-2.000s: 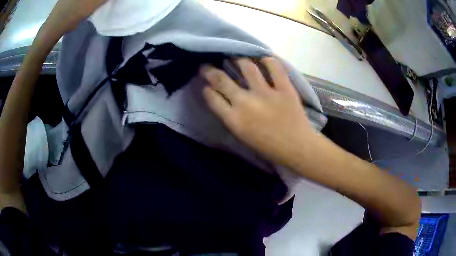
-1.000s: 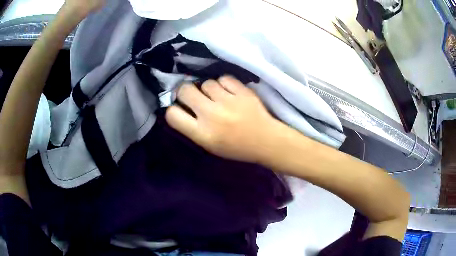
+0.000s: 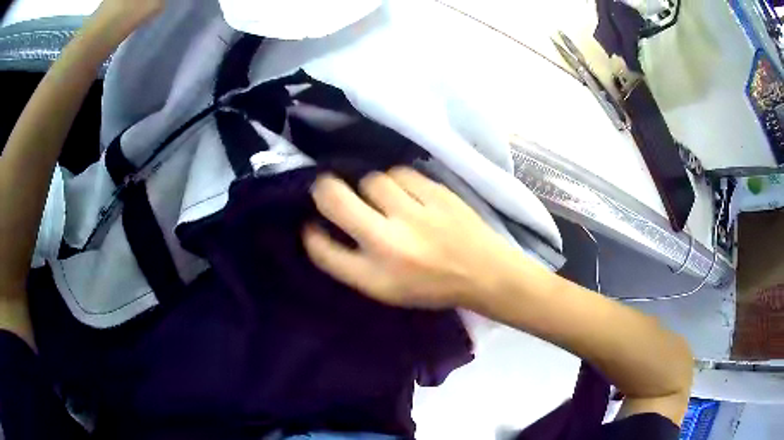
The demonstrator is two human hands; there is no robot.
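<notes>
A light grey fabric panel (image 3: 430, 82) with navy bands (image 3: 148, 236) drapes from the table over the lap. A large navy fabric panel (image 3: 284, 318) lies over the lap, its upper part folded up over the grey cloth. My right hand (image 3: 400, 232) is on the navy panel with fingers bent, slightly blurred; the fingertips are at a fold of navy cloth. My left hand (image 3: 129, 10) is at the top left edge, partly cut off, beside the grey cloth; its fingers cannot be made out. A white piece (image 3: 301, 15) lies at the top.
Metal snips (image 3: 593, 82) and a dark flat rectangle (image 3: 660, 155) lie on the table at right, near navy scraps (image 3: 621, 34). The table's front edge carries a clear strip (image 3: 602, 202). A thin thread (image 3: 653, 298) hangs below. A blue basket (image 3: 698, 418) is at lower right.
My right hand first moved left across the cloth, then shifted slightly down and right. Navy cloth now covers part of the grey panel's stitched edge beside it. The view has shifted.
</notes>
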